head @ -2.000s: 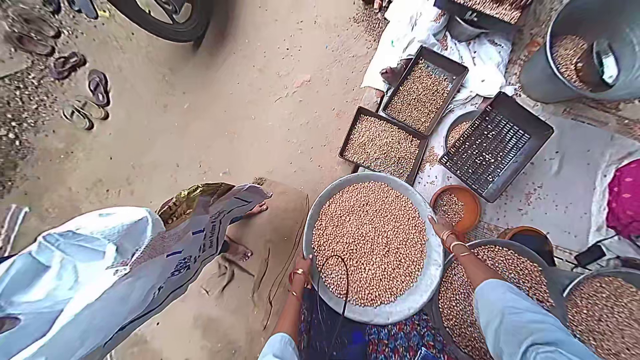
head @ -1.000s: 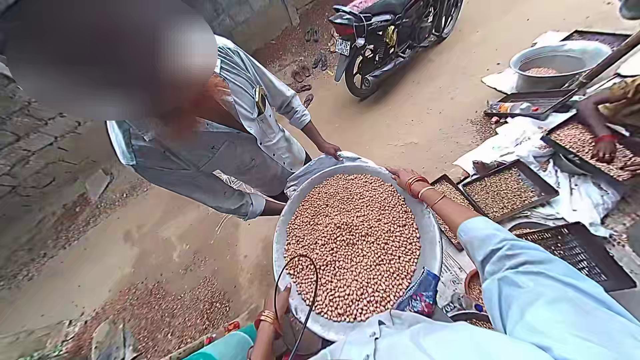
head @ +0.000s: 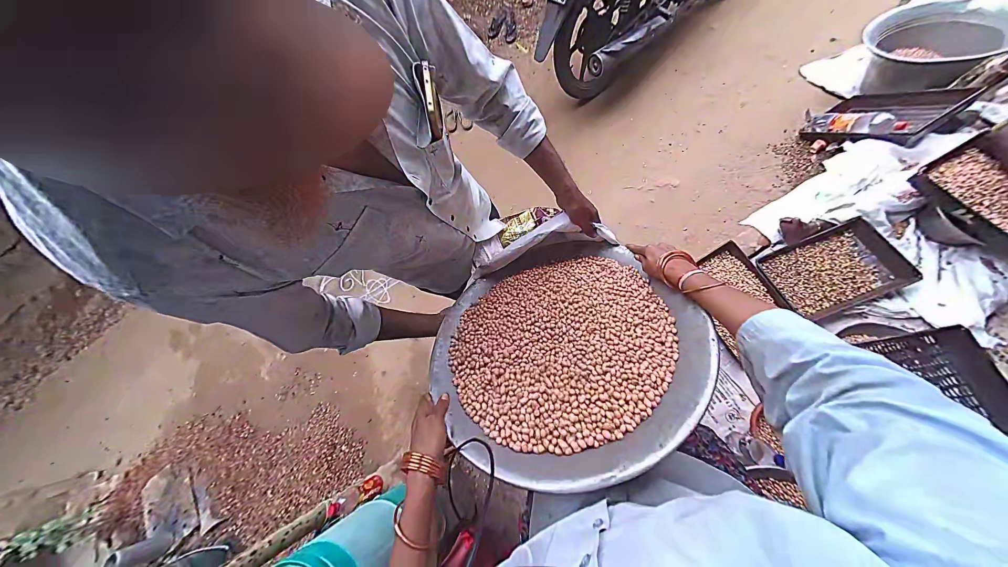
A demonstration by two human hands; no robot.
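A wide, round metal basin (head: 693, 370) heaped with pinkish-brown shelled nuts (head: 563, 354), which look like peanuts, is held up between my two hands. My left hand (head: 429, 425) grips its near-left rim, thumb on top. On the upper-right rim, my right hand (head: 657, 260) is closed, its underside fingers hidden. Across the basin a person in a grey shirt (head: 378, 228) holds the mouth of a whitish sack (head: 528, 240) against the far rim; one hand (head: 579, 211) of that person is near my right hand. The nuts lie inside the basin.
Black trays of nuts (head: 823, 272) and an empty slatted crate (head: 941, 366) lie on white sheets at the right. A large metal tub (head: 933, 47) stands at upper right, a motorcycle (head: 602, 47) at the top. Scattered husks or nuts (head: 260, 465) cover ground at lower left.
Two seconds ago the sack was apart from the basin, at the left; now its mouth is at the basin's far rim. The view has turned, bringing the person in grey into sight.
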